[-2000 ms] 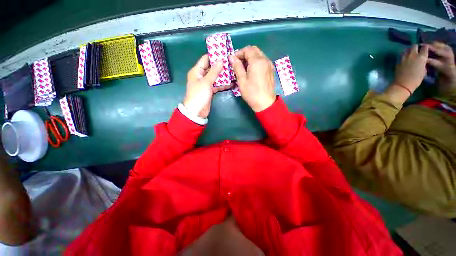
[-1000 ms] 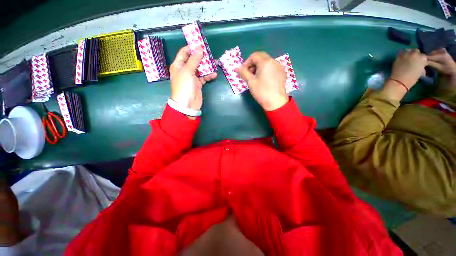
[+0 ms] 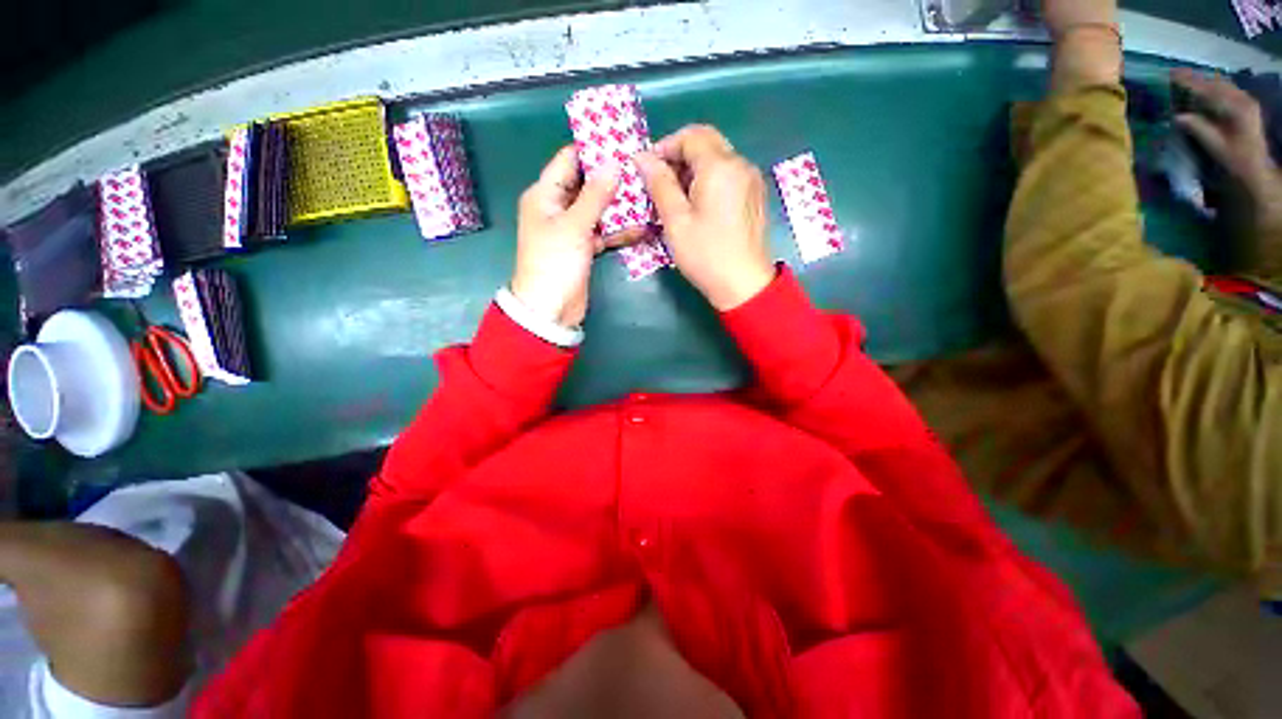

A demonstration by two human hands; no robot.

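My left hand (image 3: 557,242) holds a bundle of pads (image 3: 610,138) upright over the bench, its white face with red-pink print toward me. My right hand (image 3: 714,214) touches the right side of this bundle with thumb and fingers; whether it grips a single pad is hidden. Another printed piece (image 3: 645,259) shows just below the bundle, between the hands, partly covered. One printed pad (image 3: 808,208) lies flat on the green bench to the right of my right hand.
Striped pad stacks (image 3: 437,176) stand along the far edge beside a yellow basket (image 3: 338,162). Another stack (image 3: 214,326), orange-red scissors (image 3: 166,368) and a white spool (image 3: 76,382) lie at left. A person in a brown sleeve (image 3: 1125,281) reaches toward the far rail (image 3: 787,25) at right.
Since one second ago, my left hand and its bundle have moved right and my right hand has met the bundle. The neighbour's arm at right has reached toward the rail.
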